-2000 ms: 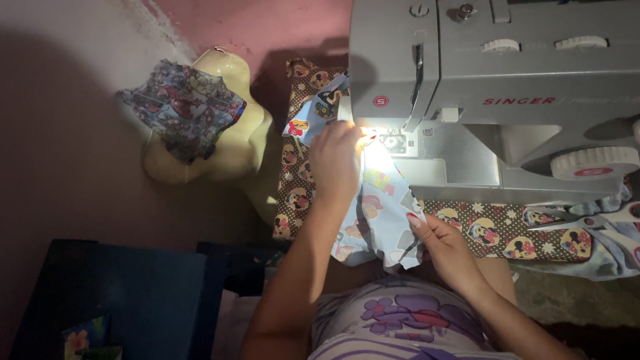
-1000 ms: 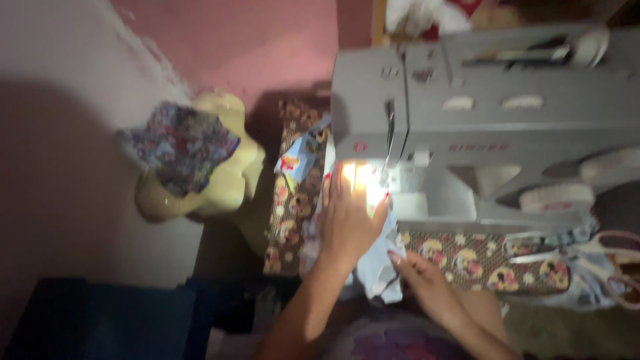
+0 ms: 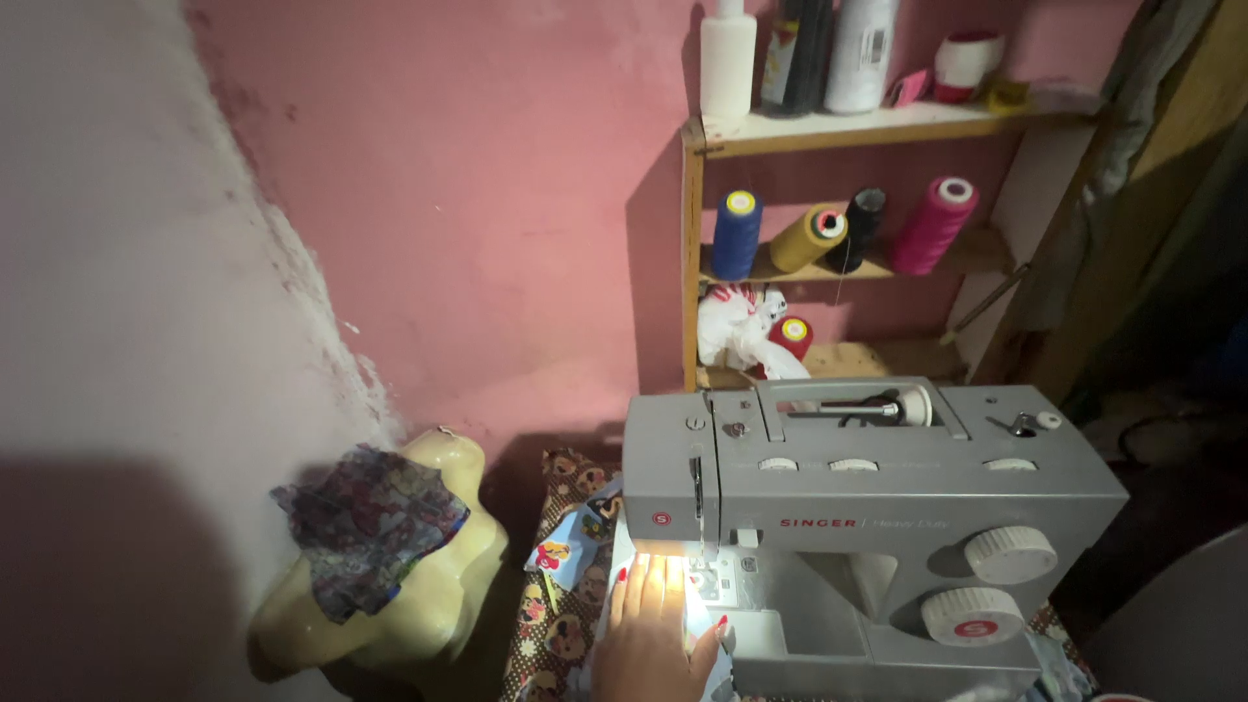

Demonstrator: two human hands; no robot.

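Observation:
A grey Singer sewing machine [image 3: 926,526] stands at the lower right, its lamp lighting the needle area. My left hand [image 3: 651,629] lies flat, fingers forward, on the light blue printed fabric [image 3: 720,673] at the left of the needle plate. Its red-nailed thumb is spread to the right. Part of a blue printed piece [image 3: 565,546] lies beyond the machine's left end, on a brown dotted cloth with cartoon prints [image 3: 568,624]. The needle and presser foot are hard to make out in the glare. My right hand is out of view.
A cream mannequin torso [image 3: 444,575] with a patterned cloth [image 3: 375,526] over it stands at the left. Behind the machine, a wooden shelf [image 3: 829,136] against the pink wall holds several thread cones, bottles and a white plastic bag [image 3: 731,327].
The view has tilted up, bringing in the shelf and losing my right hand, which was at the fabric's lower edge. My left hand, earlier bunched near the needle, now lies flatter with fingers extended.

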